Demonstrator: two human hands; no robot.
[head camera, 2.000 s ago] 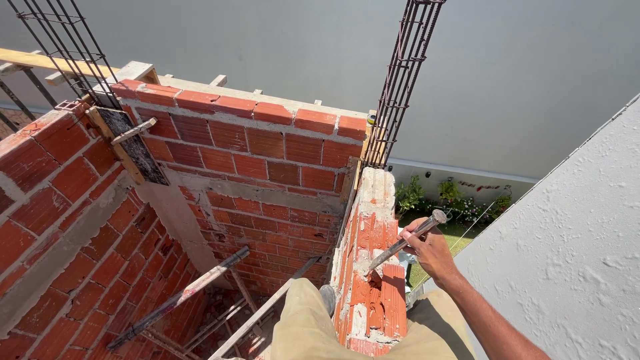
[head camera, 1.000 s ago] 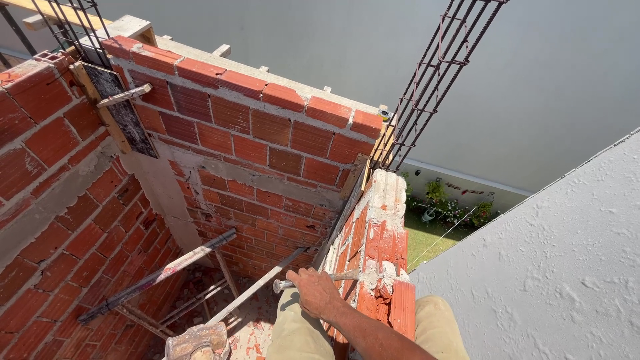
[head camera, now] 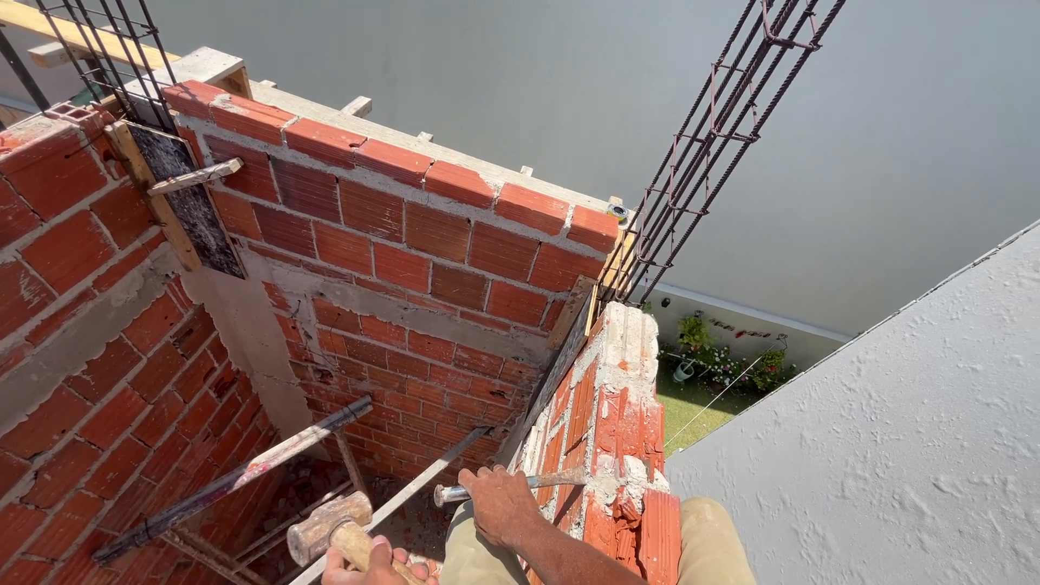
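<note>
My right hand (head camera: 501,504) grips a metal chisel (head camera: 532,482) around its shank. The chisel lies almost level, with its struck end to the left and its blade against broken mortar (head camera: 630,479) on top of the red hollow-brick wall (head camera: 660,532). At the bottom edge my left hand (head camera: 378,566) is closed around the wooden handle of a dusty short-handled hammer (head camera: 329,528). The hammer's head is left of the chisel's struck end and apart from it. My left hand is partly cut off by the frame.
The wall runs between my knees. Ahead stands another brick wall (head camera: 378,215), with upright rebar cages (head camera: 715,146) at its corners. Props (head camera: 236,479) cross the deep space on the left. A textured grey slab (head camera: 894,455) slopes at right, and grass with plants (head camera: 707,357) lies far below.
Two seconds ago the chisel was held at a slant on the right side of the wall; now it comes in from the left. The hammer has moved right and more of it shows.
</note>
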